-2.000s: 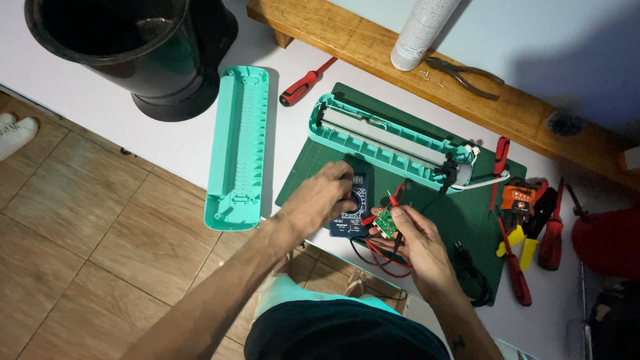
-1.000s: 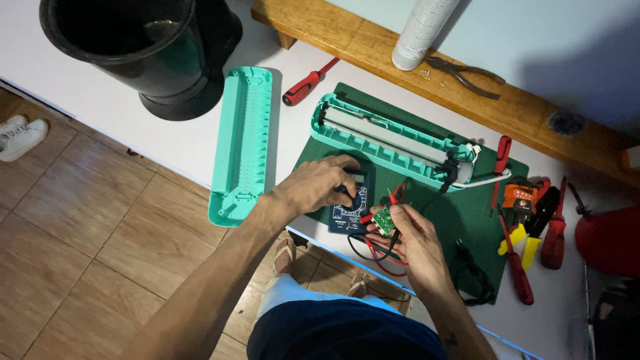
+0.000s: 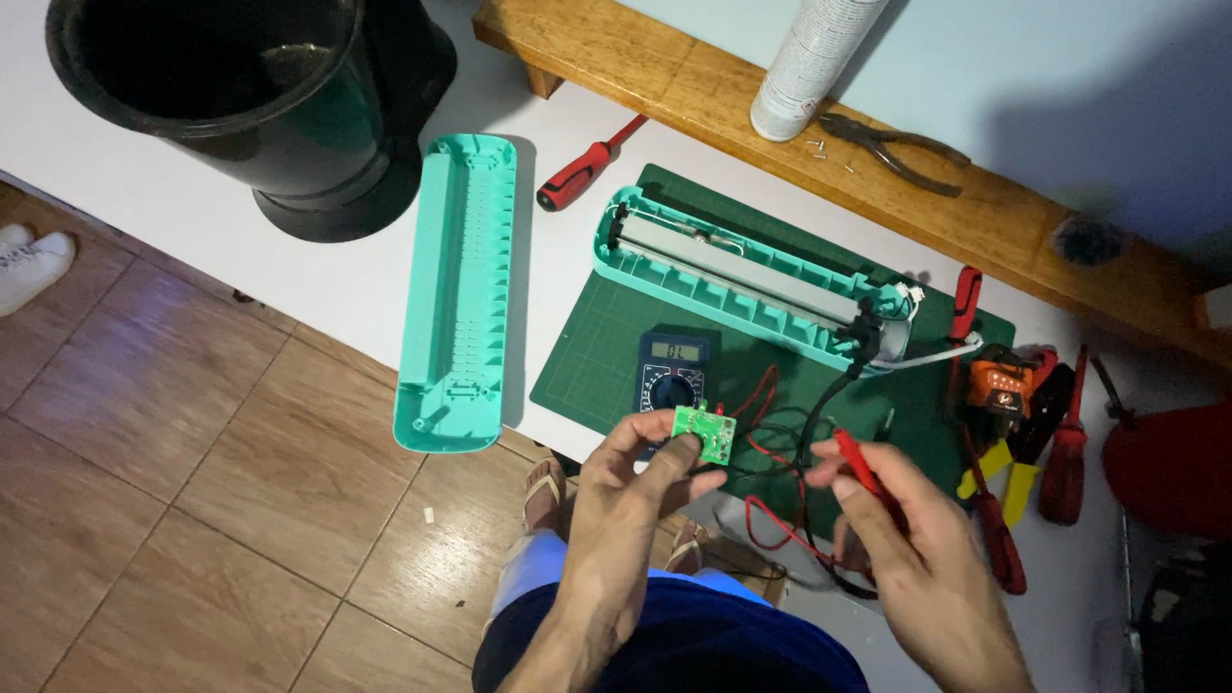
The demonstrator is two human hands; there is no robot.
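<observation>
My left hand (image 3: 640, 472) holds a small green circuit board (image 3: 705, 435) between thumb and fingers, over the front edge of the green cutting mat (image 3: 597, 356). Just behind the board lies a blue digital multimeter (image 3: 674, 361), its lower part hidden by the hand and board. A red test probe (image 3: 869, 476) is held in my right hand (image 3: 905, 539), to the right of the board and apart from it. Red and black leads (image 3: 760, 510) loop between the hands. An opened turquoise housing (image 3: 760, 279) with a long metal bar and wiring rests on the mat.
Left of the mat lies a turquoise cover (image 3: 457, 298), beside a black bucket-like container (image 3: 318, 125). A red screwdriver (image 3: 577, 178) is behind. Pliers (image 3: 895, 149) and a spray can (image 3: 813, 63) occupy the wooden shelf (image 3: 654, 58). Several tools and an orange device (image 3: 1001, 385) lie right.
My left hand has left the multimeter and now holds the circuit board, earlier at my right hand. The right hand has moved to the right with the red probe.
</observation>
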